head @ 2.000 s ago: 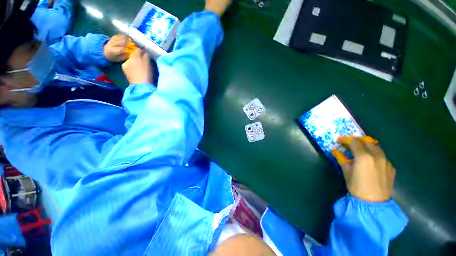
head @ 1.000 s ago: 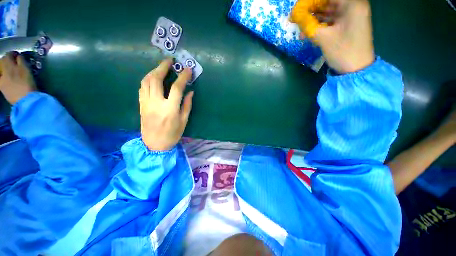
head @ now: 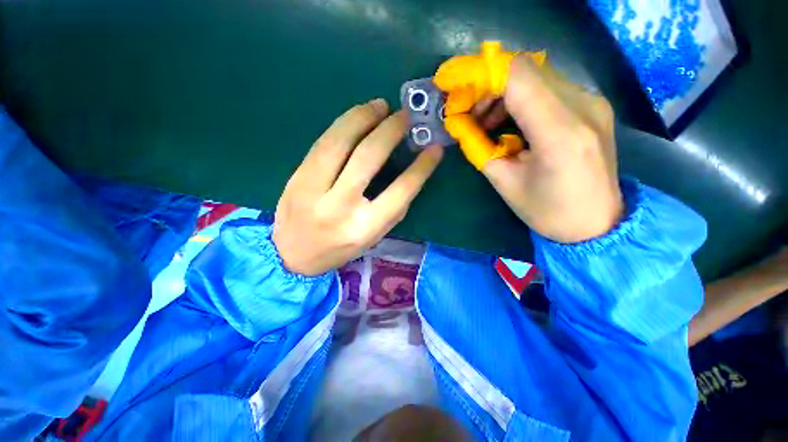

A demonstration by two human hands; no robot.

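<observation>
A grey camera lens cover [head: 421, 116] lies on the green bench in front of me, with two silver-white rings in plain sight and a third partly covered on its right. My bare left hand [head: 354, 190] holds the cover at its left and lower edges between its fingertips and thumb. My right hand [head: 557, 142] wears orange finger cots [head: 475, 79] on its thumb and fingers. Its bent fingertips are over the cover's right side at the third ring. Whether they pinch a small piece is hidden.
The parts tray [head: 670, 56], black-rimmed and pale with many blue bits, lies at the upper right, cut off by the picture's edge. Another person's blue sleeve [head: 65, 285] is at the left. Another person's bare forearm [head: 739, 298] is at the right edge.
My right hand has moved from beside the tray to the cover. My left hand has moved from touching a cover to holding one. The view has shifted, and only one cover shows now.
</observation>
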